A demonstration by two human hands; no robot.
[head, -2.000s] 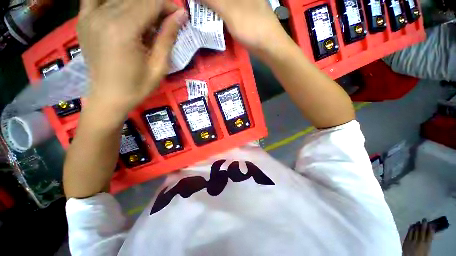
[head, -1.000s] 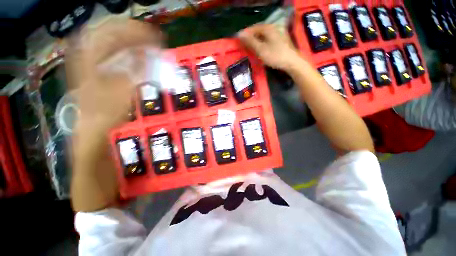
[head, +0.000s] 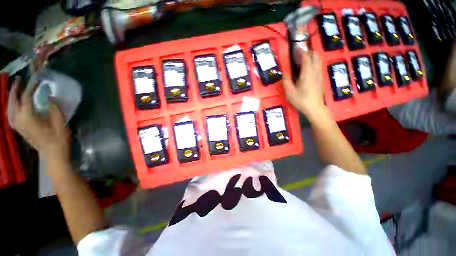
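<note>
A red-orange tray (head: 220, 173) lies in front of me with two rows of black units. The units show white labels and gold dots, and a unit (head: 266, 62) at the upper right sits tilted. A loose white label (head: 250, 104) lies on the middle rib. My left hand (head: 37, 117) is at the far left, blurred, with its fingers around a white label roll (head: 45, 95). My right hand (head: 306, 85) is at the tray's right edge, fingers at the lower end of a pale scanner (head: 301, 37); whether it grips it is unclear.
A second red-orange tray (head: 378, 101) of units stands at the right. Clear film (head: 102, 150) lies left of the front tray. A red-and-white wrapped item (head: 135, 19) is at the bench back. Another person's striped sleeve (head: 425, 114) shows at the right. Red edges of something (head: 9, 145) show far left.
My left hand has moved left and down, off the tray, to the roll. My right hand has moved right to the scanner. The front tray appears further right, its left units now uncovered.
</note>
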